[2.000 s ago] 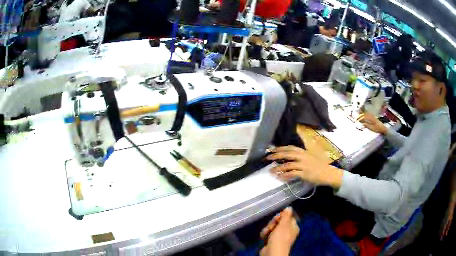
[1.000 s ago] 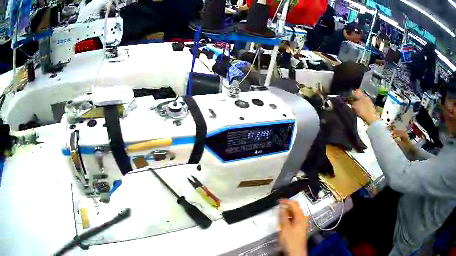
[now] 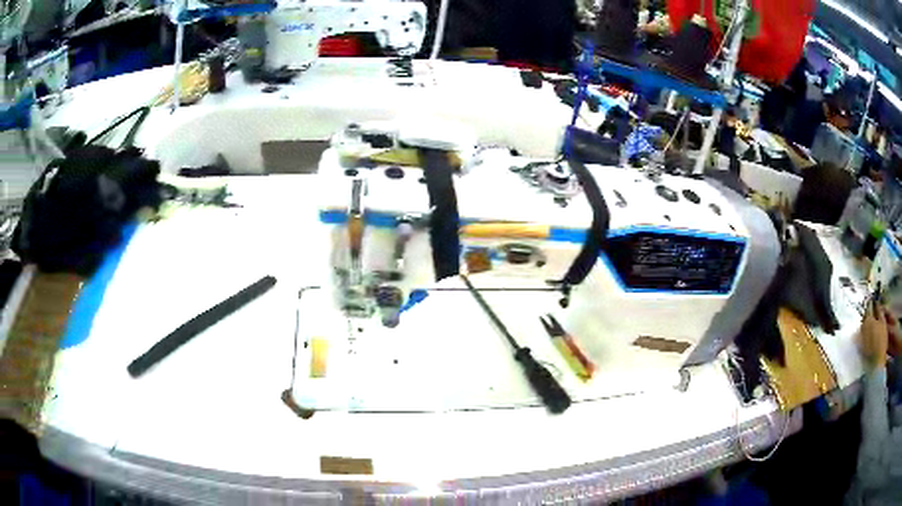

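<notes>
A narrow black fabric strip [image 3: 203, 327] lies flat and slanted on the white table, left of the sewing machine. The white lockstitch machine [image 3: 514, 212] has a blue stripe, a black panel at right and its needle area at left. A screwdriver [image 3: 539, 378] with a thick black handle lies slanted on the machine bed. Thread snips [image 3: 568, 350] with yellow-green and red handles lie beside it. Neither of my hands is in view.
A crumpled black garment bundle [image 3: 87, 203] lies at the left table end. Dark garments [image 3: 806, 277] and brown cardboard [image 3: 803, 358] are at the right. Another person's hand [image 3: 872, 334] shows at the right edge. A loop of pale thread [image 3: 764, 455] hangs at the front edge.
The view has turned left, bringing the whole left strip and garment bundle into view. The black strip right of the snips is gone from there. The hand low in front has left the picture.
</notes>
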